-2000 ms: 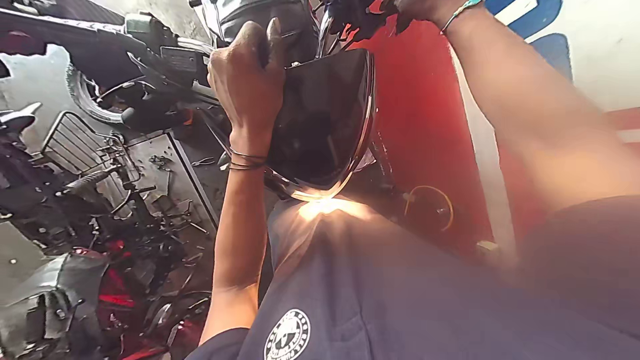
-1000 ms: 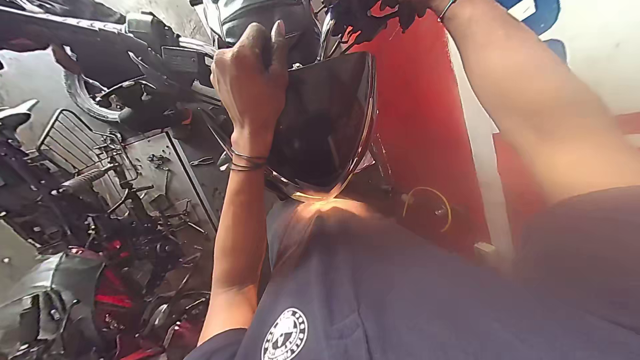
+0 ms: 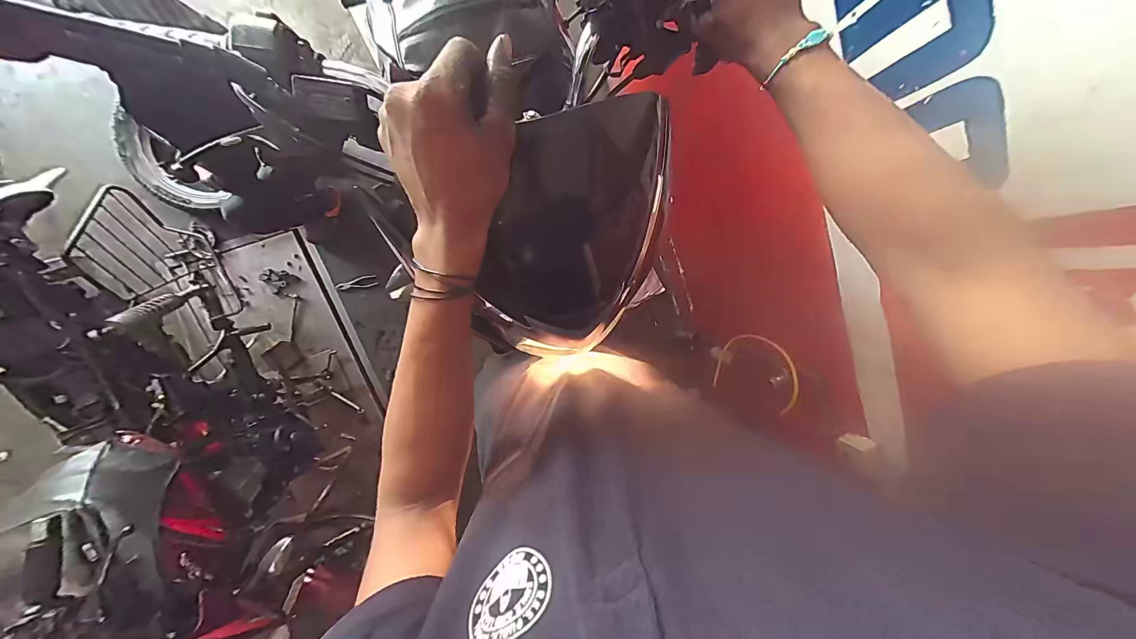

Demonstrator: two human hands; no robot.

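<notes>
The glossy dark front fairing of a motorcycle (image 3: 577,204), with its headlight lit at the lower tip, faces my torso. My left hand (image 3: 453,133) lies at the fairing's upper left edge with its fingers bent; whether it grips something there cannot be told. Just beyond it is a grey and black cover or bag (image 3: 470,35). At the upper right, my right hand (image 3: 754,31) is at a dark cluster of parts (image 3: 643,35), partly cut off by the frame's top edge, so its fingers are mostly hidden.
A red and white wall (image 3: 745,204) with blue lettering runs along the right. On the left stand other motorcycles, one with a grey seat (image 3: 115,497), near a wire rack (image 3: 133,240) and a wheel (image 3: 169,169). Pliers (image 3: 357,283) and small parts lie about. A yellow loop (image 3: 788,373) hangs low right.
</notes>
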